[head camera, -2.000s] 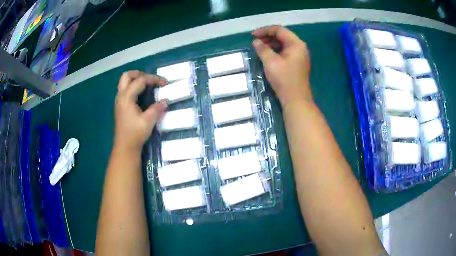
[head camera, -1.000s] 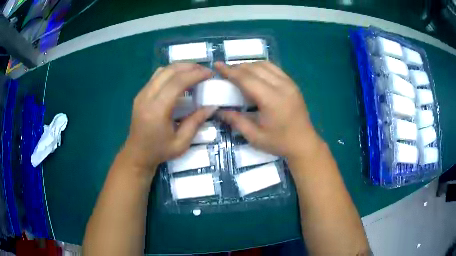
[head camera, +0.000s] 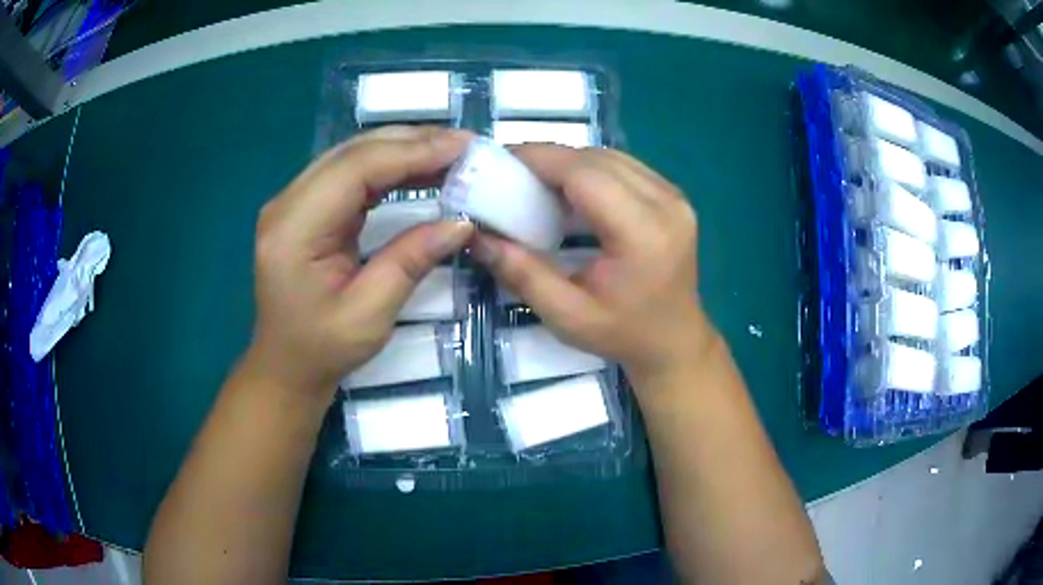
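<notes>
A glossy white unit (head camera: 509,197) is held tilted above the clear tray, between the fingertips of both hands. My left hand (head camera: 355,240) grips its left end with thumb and fingers. My right hand (head camera: 618,246) holds its right side. The clear tray (head camera: 478,457) lies below in two columns, with a white unit (head camera: 400,423) at the bottom left and others in further pockets. My hands hide the middle pockets in part, so I cannot tell which are filled.
A filled tray stack (head camera: 829,343) with blue edges stands at the right. A crumpled white cloth or glove (head camera: 71,295) lies at the left, beside the side tray stack (head camera: 37,400). A pale rail (head camera: 480,17) runs along the far edge. A small white dot (head camera: 405,485) lies near the tray's front edge.
Both hands have come together over the tray and taken hold of a white unit. Since one second ago the unit has turned and tilted between the fingers. The whole view has shifted slightly.
</notes>
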